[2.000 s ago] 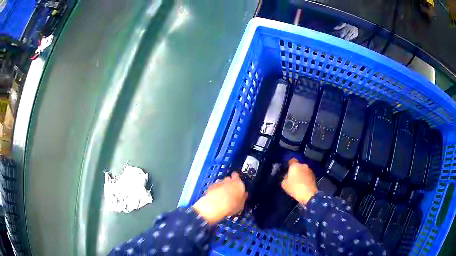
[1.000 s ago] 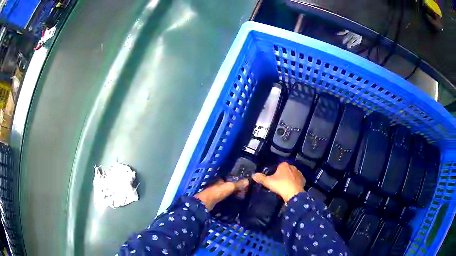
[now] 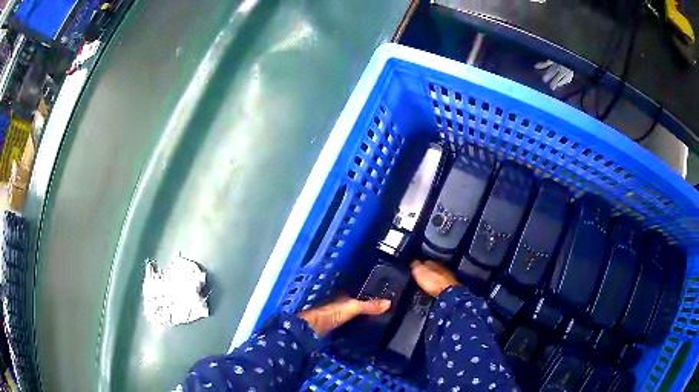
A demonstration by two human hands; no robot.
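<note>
Several dark navy plastic housings (image 3: 462, 207) stand in rows inside a blue perforated crate (image 3: 306, 170). My left hand (image 3: 345, 312) is at the near left of the crate, its thumb over the face of a housing (image 3: 377, 300) and its other fingers hidden on the crate-wall side. My right hand (image 3: 434, 277) reaches down at the upper end of the neighbouring housing (image 3: 410, 331); its fingertips are partly hidden, so its grip cannot be told.
A crumpled whitish rag (image 3: 175, 291) lies on the green surface (image 3: 222, 191) left of the crate. Beyond the crate are a white glove-like item (image 3: 553, 74), dark cables (image 3: 625, 84) and a yellow-handled item (image 3: 678, 21). A blue object (image 3: 44, 17) shows at the far left.
The hands have moved from inside the near-left corner onto two housings now standing side by side there. Since one second ago they have parted slightly. The view has shifted a little.
</note>
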